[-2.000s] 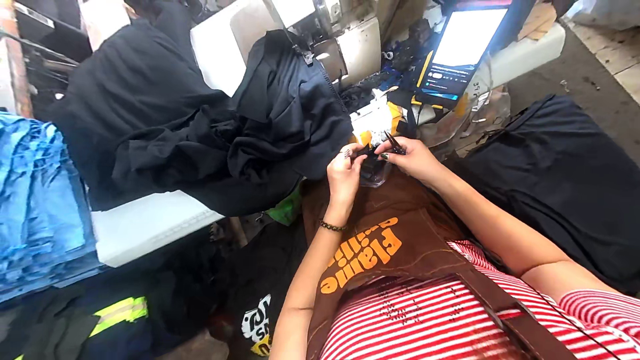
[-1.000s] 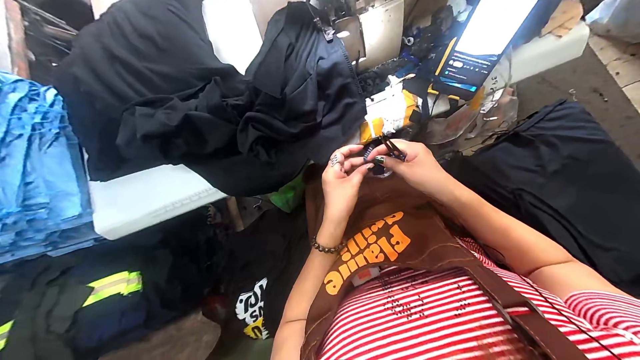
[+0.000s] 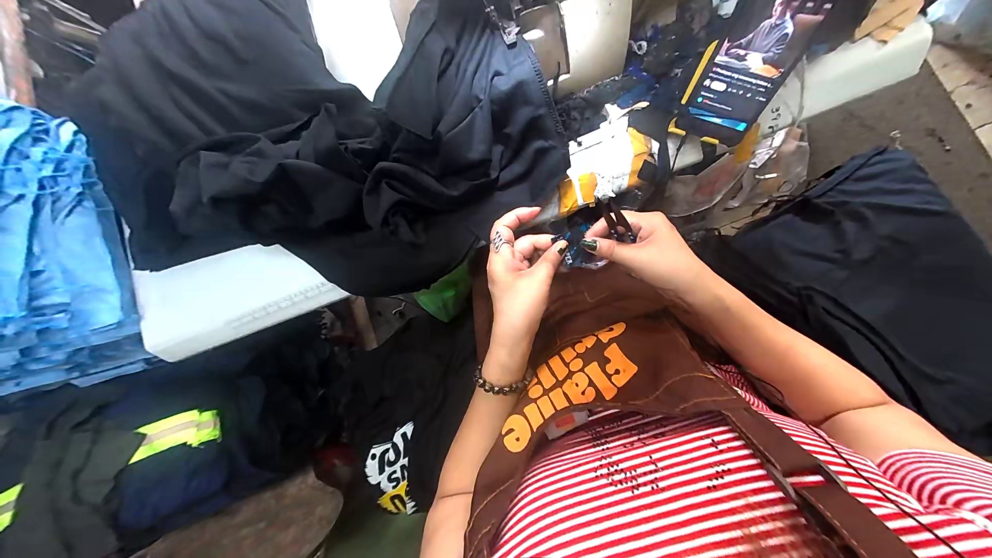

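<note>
My left hand point(image 3: 521, 260), with a ring on one finger and a beaded bracelet at the wrist, pinches one side of a small dark strip with light lettering point(image 3: 574, 242), perhaps a woven label. At its other side is my right hand point(image 3: 643, 248), thumb and index finger on the strip. Small dark thread snips or tweezers point(image 3: 614, 218) stick up from the right hand's fingers. Just beyond lies a white and yellow taped bundle point(image 3: 608, 167). Black fabric point(image 3: 434, 147) is heaped on the table to the left of it.
Light blue folded fabric point(image 3: 58, 248) is stacked at far left, beside the white table edge point(image 3: 232, 302). A sewing machine part point(image 3: 593, 39) stands behind. A lit phone point(image 3: 744, 70) leans at upper right. Black fabric point(image 3: 868, 279) lies at right; dark garments point(image 3: 232, 465) are below the table.
My hands stay close together, and the fingers have shifted a little on the small dark item. The picture on the phone has changed. The view has moved slightly.
</note>
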